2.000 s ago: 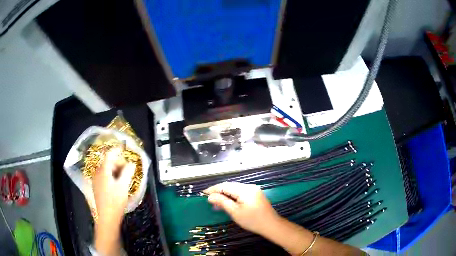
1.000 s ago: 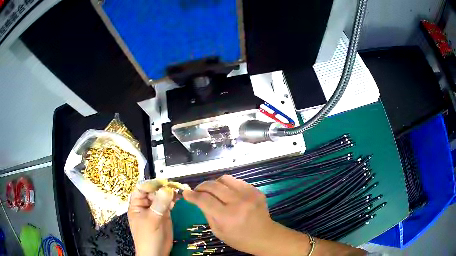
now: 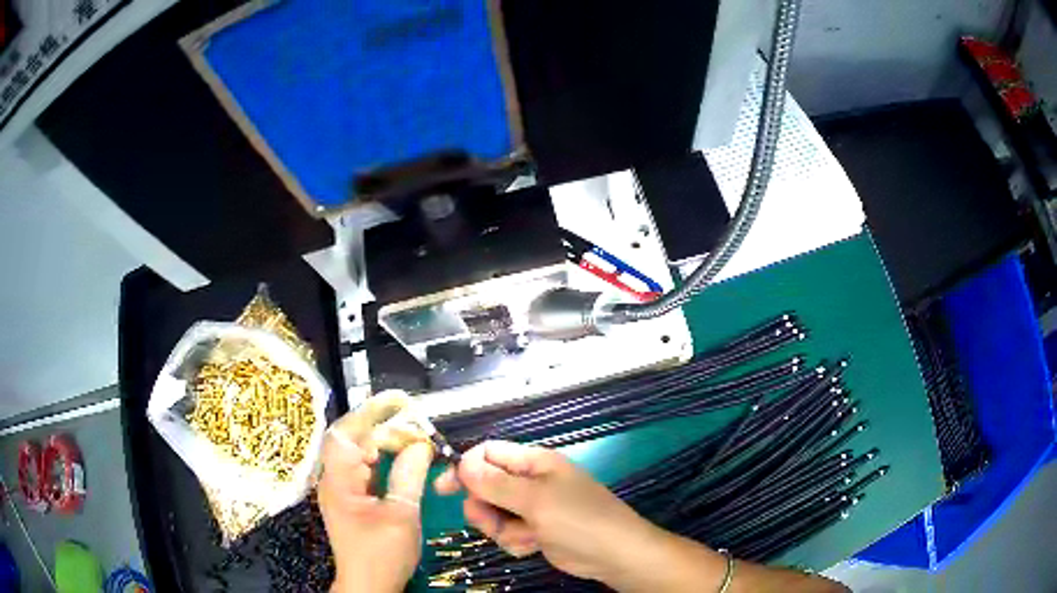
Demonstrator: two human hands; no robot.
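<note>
My left hand (image 3: 377, 481), with yellowish fingertip covers, holds a small gold connector part between thumb and finger at the near edge of the machine. My right hand (image 3: 527, 504) pinches a black cable close beside it, with the cable end at the connector. Whether the cable end is inside the connector is too small to tell. More black cables (image 3: 742, 452) lie fanned on the green mat (image 3: 811, 307). Cables with gold ends (image 3: 452, 576) lie at the near edge of the mat. An open clear-white bag (image 3: 255, 417) of gold connectors is left of my left hand.
The crimping machine's white base (image 3: 649, 348) lies just beyond my hands, under a gooseneck lamp (image 3: 759, 174). Red and blue pens (image 3: 620, 272) lie on the base. A black tray (image 3: 145, 463) holds the bag and loose black pieces. A blue bin (image 3: 1003, 400) is at right.
My left hand has come out of the connector bag and over to my right hand. Both hands now meet at the cable end. The camera view has shifted slightly.
</note>
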